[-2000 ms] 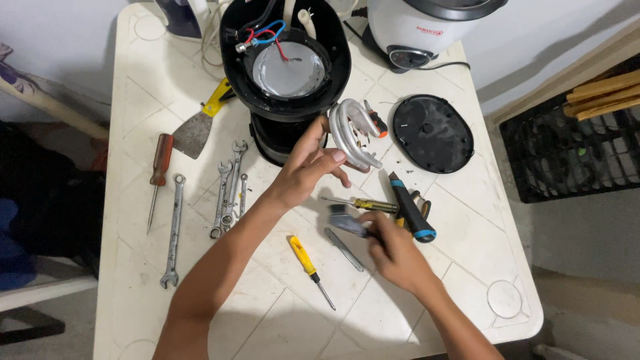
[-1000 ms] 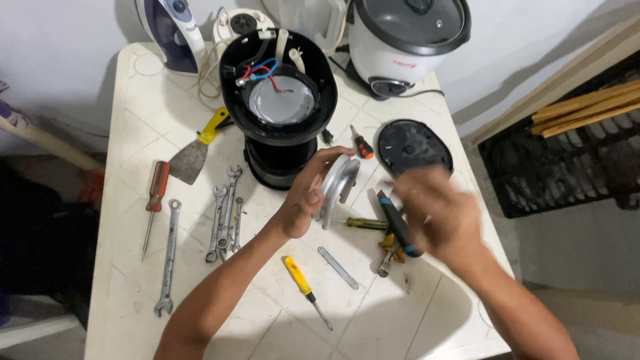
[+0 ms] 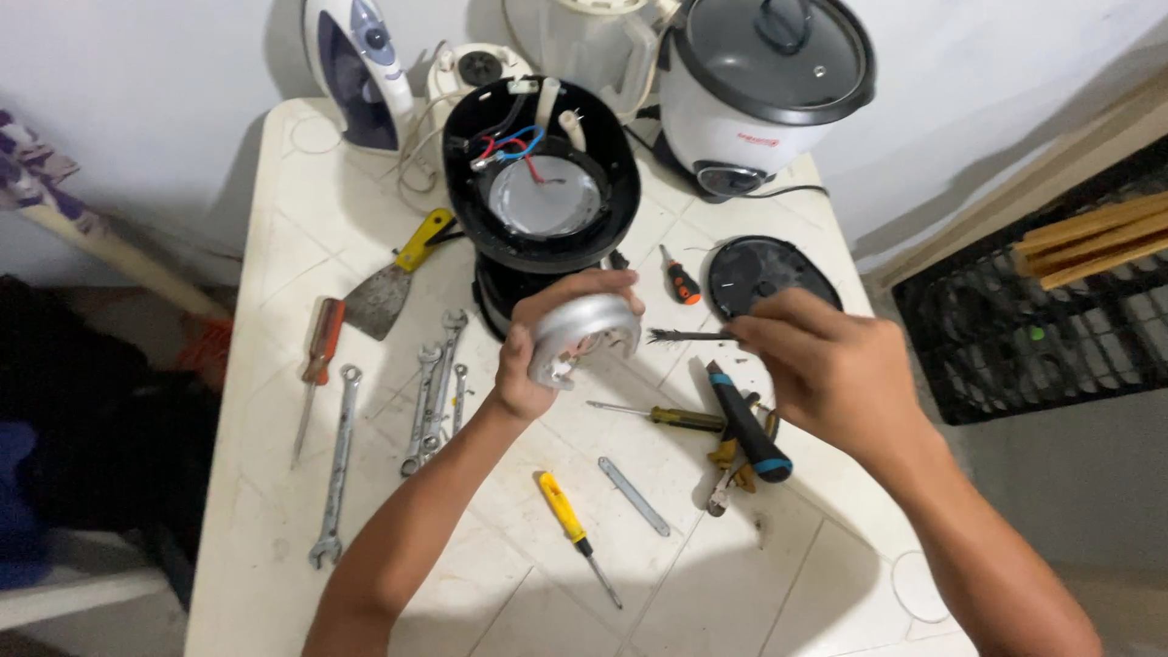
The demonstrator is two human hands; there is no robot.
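Observation:
My left hand holds a curved silver metal heating element, tilted, just in front of a black appliance housing. Blue and red wires and a round metal plate show inside that housing. Pinched in the fingers of my right hand is a small dark brush, its frayed bristles pointing at the element without touching it. A black oval cover lies behind my right hand, partly hidden by it. Beside the cover is a short orange-and-black screwdriver.
Below my right hand lie a black-and-blue handled tool, pliers and a screwdriver. Nearer are a yellow screwdriver and metal strip. Wrenches, a scraper and a red screwdriver lie left. A rice cooker stands behind.
My left hand has kept the metal element and turned it. My right hand, earlier low by the screwdrivers with the brush, is now raised at the right of the element.

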